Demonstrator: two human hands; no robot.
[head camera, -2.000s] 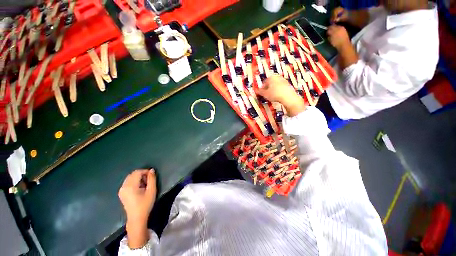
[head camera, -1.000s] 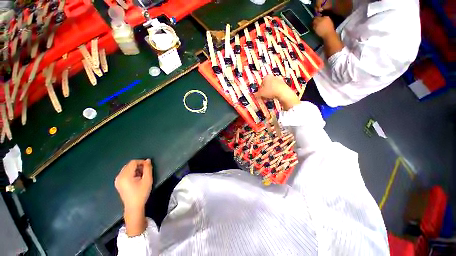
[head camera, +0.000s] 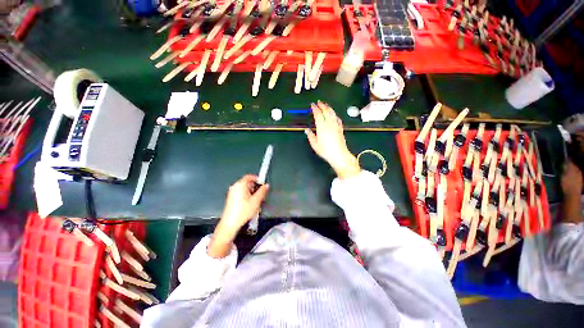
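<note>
My left hand (head camera: 242, 204) holds a strapped watch (head camera: 264, 168) with a pale grey band, upright over the front edge of the dark green bench (head camera: 307, 192). My right hand (head camera: 329, 133) is over the middle of the bench with its fingers spread. Its fingertips are at the right end of the blue hand tool (head camera: 297, 112), which lies flat on the back strip of the bench; whether they touch it I cannot tell. A second strapped watch (head camera: 149, 155) lies beside the tape dispenser.
White tape dispenser (head camera: 104, 131) at left. Loaded red trays stand at the right (head camera: 408, 142), back (head camera: 333, 29) and lower left (head camera: 59, 272). Yellow ring (head camera: 382, 163), small bottle (head camera: 349, 67) and round discs lie on the bench. A person's arm is at far right.
The view has swung left. My right hand has left the right tray and moved to the blue tool. My left hand now shows a strapped watch; before, it held something small and dark.
</note>
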